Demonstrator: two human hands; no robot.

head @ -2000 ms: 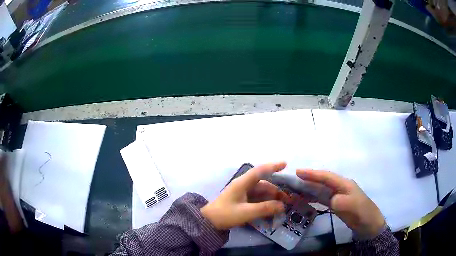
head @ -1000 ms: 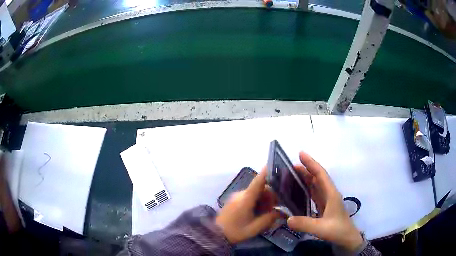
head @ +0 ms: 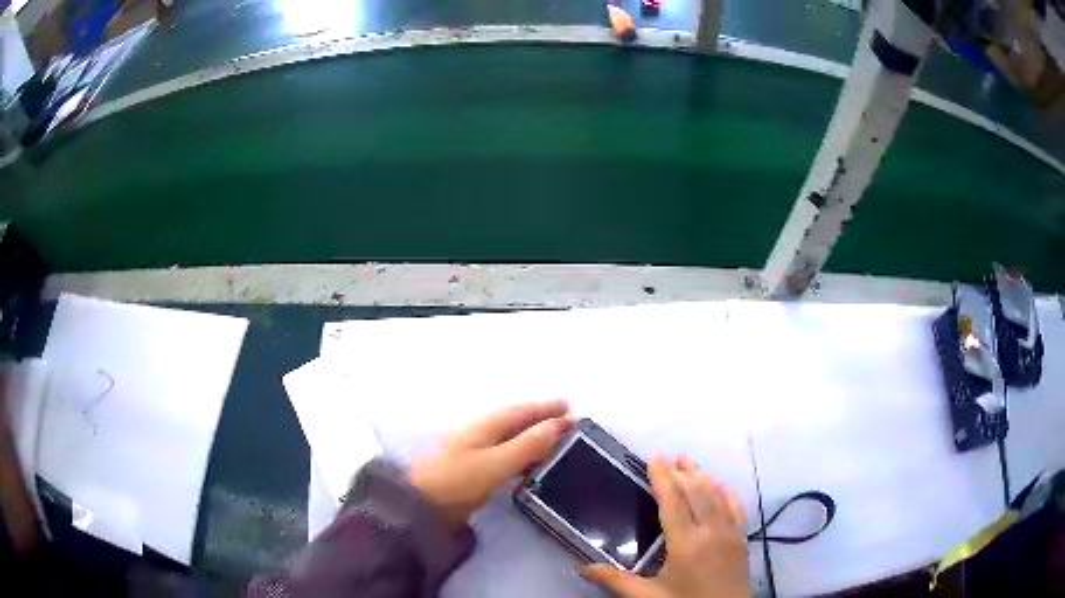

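Note:
A portable player (head: 593, 496) lies on the white paper with its dark screen up, inside a silvery frame. My left hand (head: 485, 461) touches its upper left edge and corner. My right hand (head: 689, 526) is on its right side, with the thumb at the lower edge and the fingers over the upper right edge. The two hands hold the player between them. A black wrist strap (head: 802, 517) loops out on the paper to the right. The keypad beside the screen is hidden under my right hand.
Two part-built units (head: 972, 371) stand at the right. A label sheet (head: 333, 409) lies at the left, near paper with a pen squiggle (head: 140, 409). Beyond the pale rail (head: 409, 284) is the green belt (head: 467, 164), with a white post (head: 835, 175). An orange object (head: 620, 22) lies farther back.
The raised screen part is down in the player's housing. My hands have moved from holding it up to the player's two sides. The wrist strap shows more fully.

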